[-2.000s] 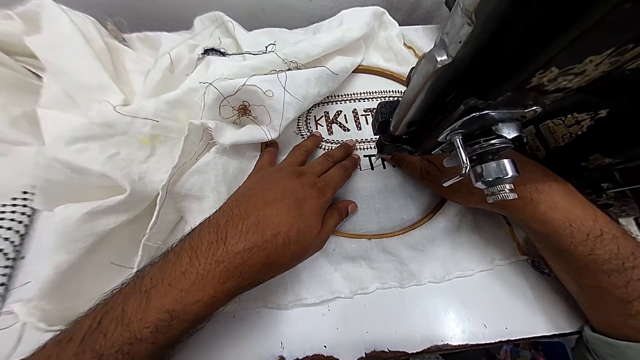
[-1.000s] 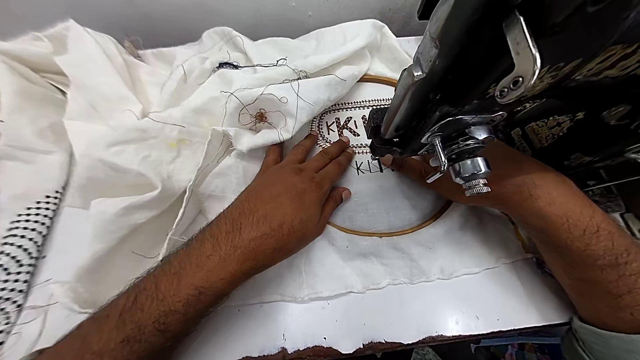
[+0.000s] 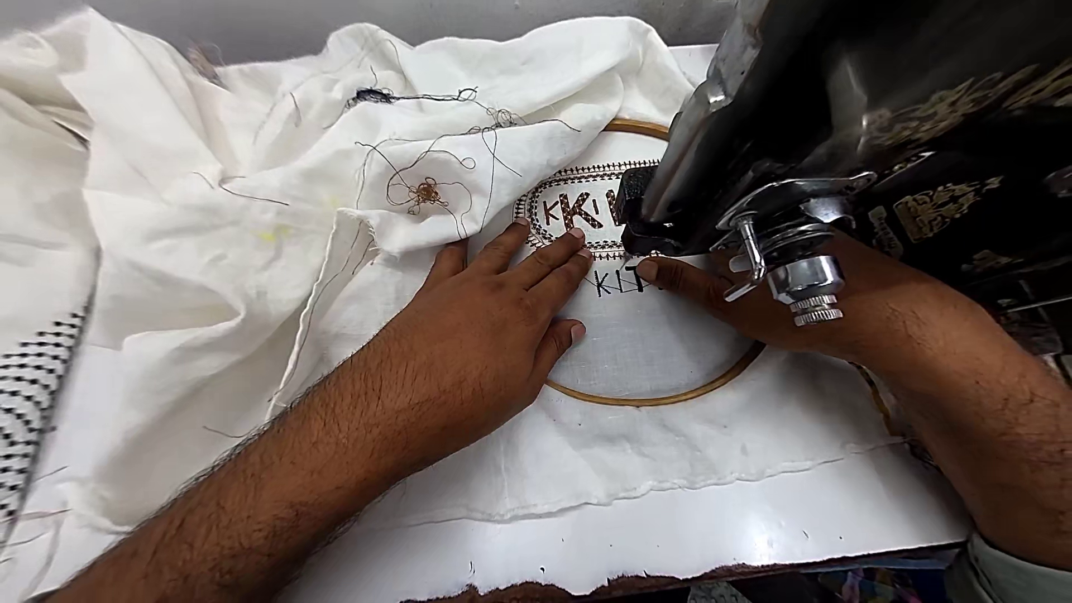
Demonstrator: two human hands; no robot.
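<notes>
White cloth [image 3: 469,469] is stretched in a round embroidery hoop [image 3: 645,400] under the head of a black sewing machine [image 3: 837,100]. Stitched brown letters [image 3: 579,211] stand inside an oval stitched border, and dark letters [image 3: 618,281] lie below it. My left hand [image 3: 502,310] rests flat with fingers spread on the cloth at the hoop's left side. My right hand [image 3: 754,293] reaches in behind the machine's chrome thread tension dial [image 3: 808,285]; its thumb or a finger touches the cloth beside the dark letters, and the rest is partly hidden. The needle is hidden.
Bunched cloth [image 3: 209,193] with loose threads and a brown thread tangle [image 3: 425,193] lies to the left. A part with rows of black stitches [image 3: 38,385] is at the far left. The white tabletop [image 3: 670,544] has a ragged brown front edge, and a grey wall stands behind.
The machine head covers part of the brown lettering that showed two seconds ago, so the hooped cloth has shifted a little relative to it. Both hands keep much the same pose.
</notes>
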